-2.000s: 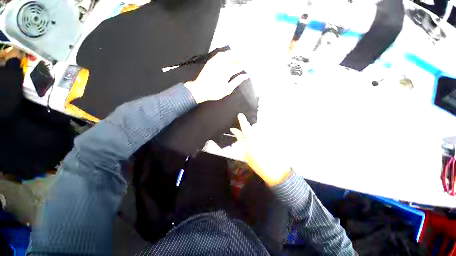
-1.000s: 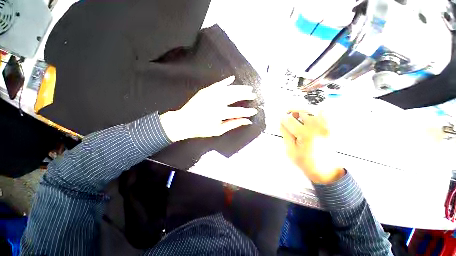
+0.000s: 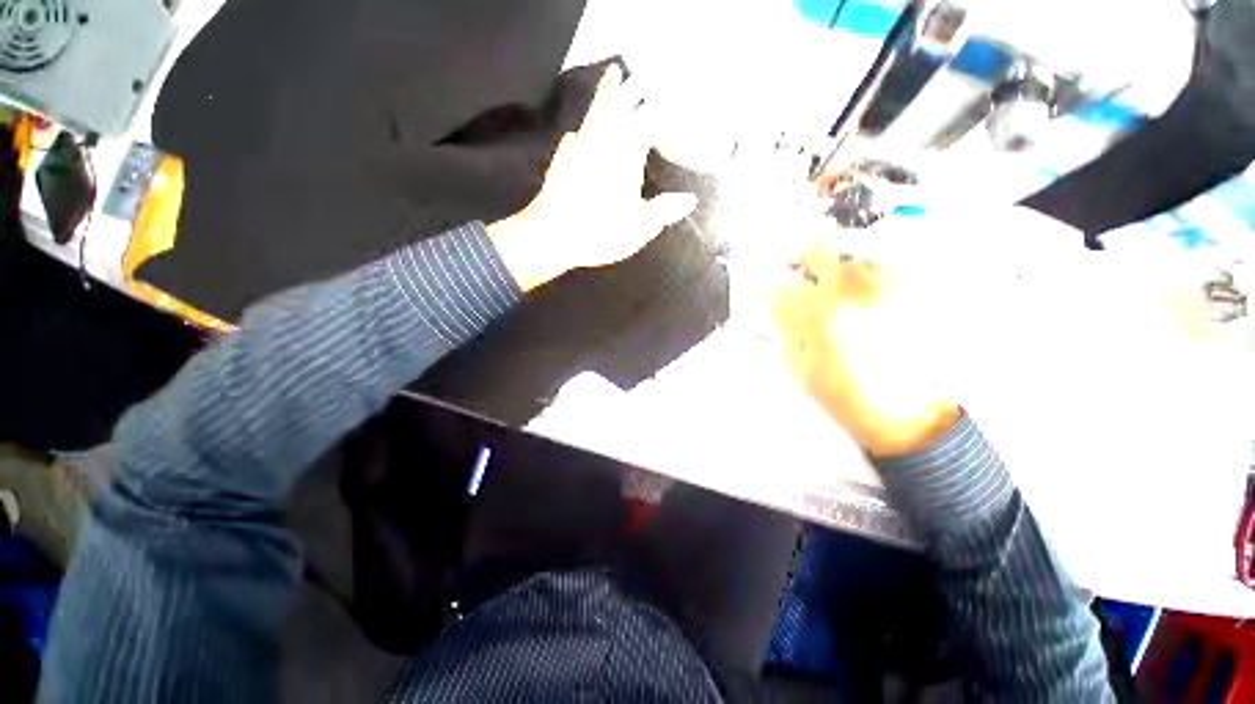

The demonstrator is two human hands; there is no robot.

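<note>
A large black fabric panel (image 3: pixel 330 179) lies over the left of the white table, with a fold near its middle. My left hand (image 3: pixel 592 200) lies on the panel, thumb spread toward the right, fingertips at the panel's upper corner; whether it grips the fabric cannot be told. My right hand (image 3: pixel 846 344) is at the panel's right, fingers curled, partly washed out by glare; what it holds, if anything, cannot be told. The small metal parts of the needle area (image 3: pixel 853 193) are just above my right hand, below the sewing machine head (image 3: pixel 1018 103).
A grey housing with a round grille (image 3: pixel 69 62) stands far left. A yellow-orange patch (image 3: pixel 158 213) lies at the left table edge. A black strip (image 3: pixel 1149 158) hangs at the upper right. Something red (image 3: pixel 1244 530) lies at the right table end. A red crate or stool (image 3: pixel 1195 660) is below.
Since one second ago, my left hand has moved up to the panel's upper corner and its thumb has spread. My right hand stays near the needle area. The view has shifted slightly.
</note>
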